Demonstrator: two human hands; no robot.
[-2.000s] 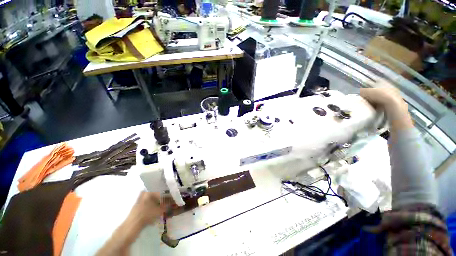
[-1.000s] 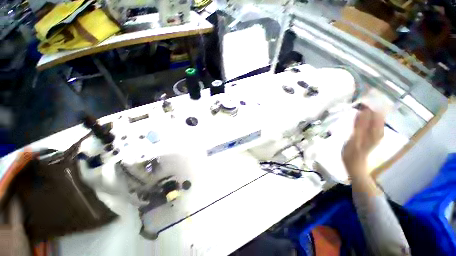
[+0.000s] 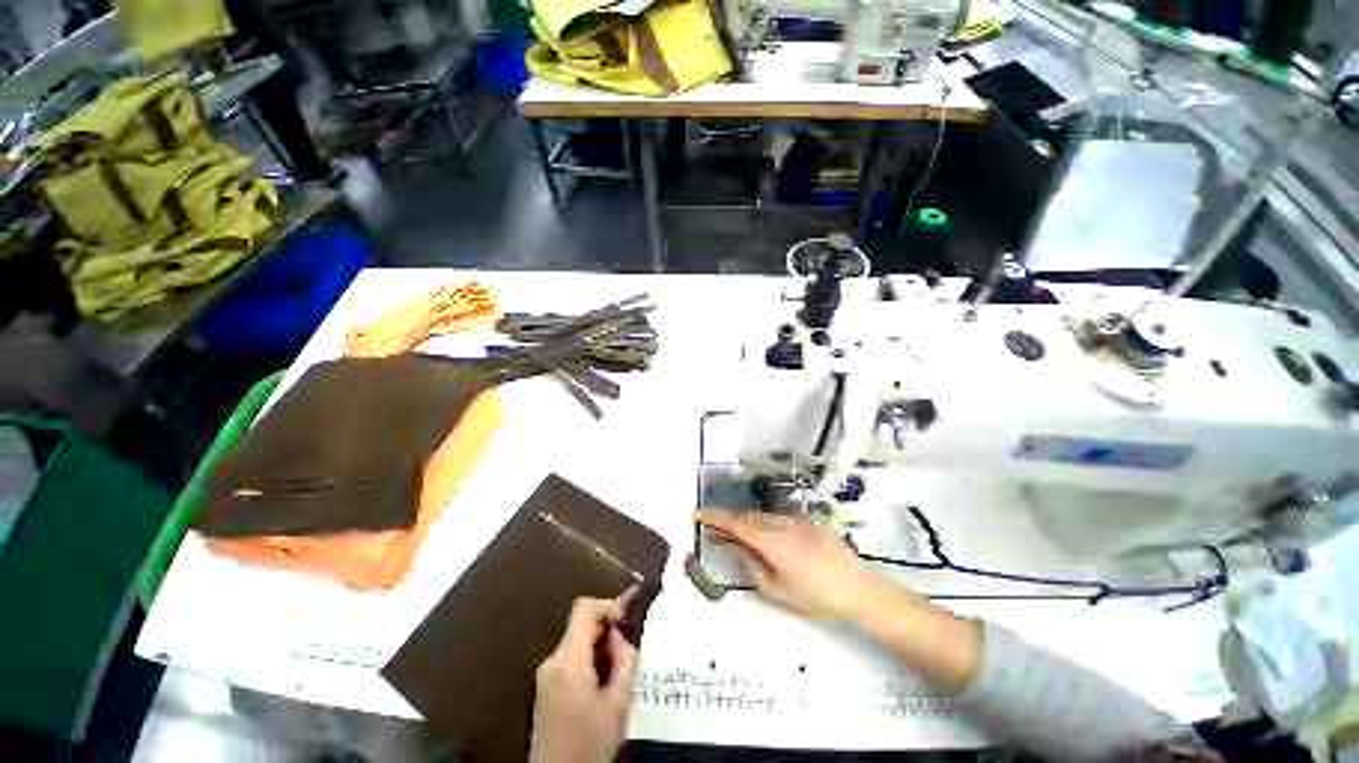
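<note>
A brown panel [image 3: 514, 619] with a light stitched line lies on the white table, left of the machine. My left hand [image 3: 584, 678] pinches its right edge near the end of that line. My right hand [image 3: 805, 574] is on the sewing machine bed beside the metal needle plate [image 3: 720, 485], in front of the presser foot area. Its fingers point left and nothing shows in them. The white sewing machine [image 3: 1103, 432] stands at the right. Its needle tip is too small to make out.
A brown panel stack [image 3: 336, 440] lies over orange panels [image 3: 455, 470] at the left. Orange strips [image 3: 425, 316] and loose brown strips [image 3: 589, 340] lie behind it. A black cord [image 3: 1014, 574] runs along the machine bed. Yellow pieces [image 3: 634, 45] lie on another table.
The view has swung left. My left hand has moved from the stack to the separate brown panel, now flat on the table. My right hand has moved from the machine's right end to the needle area.
</note>
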